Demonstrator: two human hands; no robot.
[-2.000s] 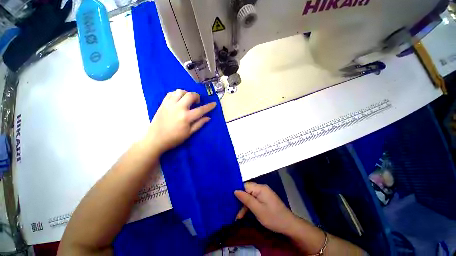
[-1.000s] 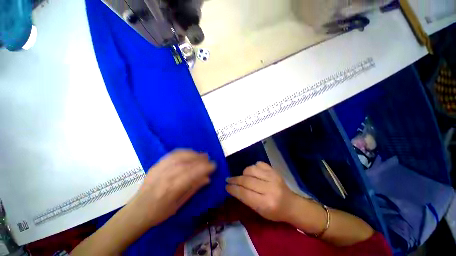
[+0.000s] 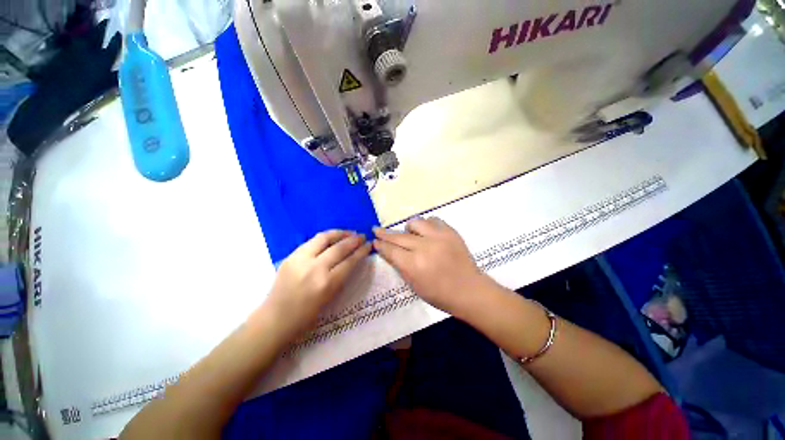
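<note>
A bright blue cloth panel (image 3: 293, 185) lies on the white table left of the needle, its right edge under the presser foot (image 3: 353, 174) of the white sewing machine (image 3: 465, 43). My left hand (image 3: 317, 273) is bare and rests on the cloth's near end, fingertips at its corner. My right hand (image 3: 430, 262) is bare, with thumb and fingertips pinching that same near right corner, just in front of the foot. The fingertips of both hands nearly touch.
A light-blue machine lamp (image 3: 153, 112) hangs over the table's left part. Ruler markings (image 3: 572, 213) run along the front edge. More blue cloth (image 3: 314, 408) lies below the table edge, by my lap. A blue basket (image 3: 714, 284) stands below at right.
The cloth has moved away from me through the machine, and its near end now lies on the table. Both hands have moved forward with it, close to the presser foot.
</note>
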